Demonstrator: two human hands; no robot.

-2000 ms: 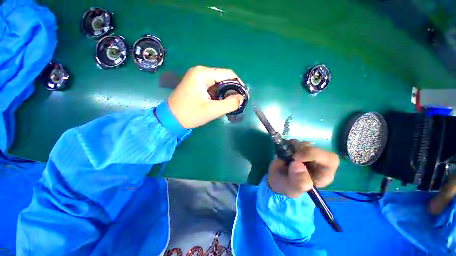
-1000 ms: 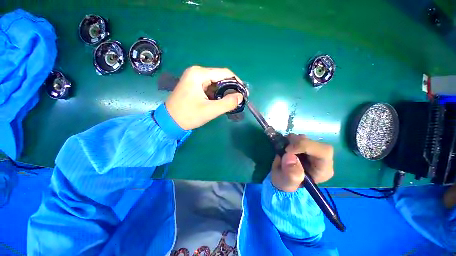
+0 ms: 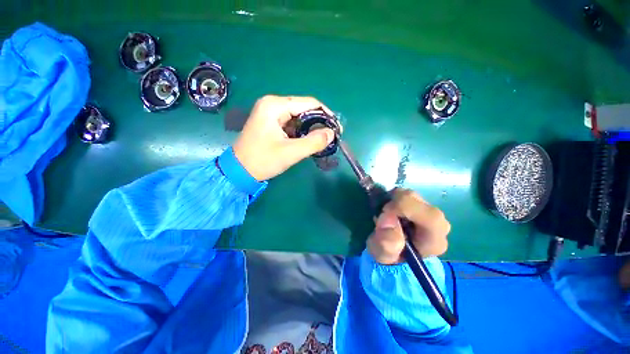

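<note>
My left hand [image 3: 276, 138] grips a round unit [image 3: 318, 128] with a black shiny ring, between thumb and fingers, just above the green mat. My fingers hide part of it. My right hand [image 3: 409, 225] holds a soldering iron [image 3: 427, 280] like a pen. Its slim shaft points up and left, and its tip is at the right edge of the held unit. I cannot tell for sure whether the tip touches it. The thin tab is too small to make out.
Three units [image 3: 160, 88] sit clustered at upper left, another [image 3: 93, 124] beside crumpled blue cloth [image 3: 41, 90]. One unit [image 3: 442, 101] lies at right. The metal wool tin [image 3: 521, 182] and black iron stand [image 3: 577, 197] are at far right. Another person's sleeve [image 3: 597, 294] shows at lower right.
Since two seconds ago, the iron's tip has moved left from a gap onto or close against the held unit's right edge. My left hand keeps its grip. The view has shifted slightly.
</note>
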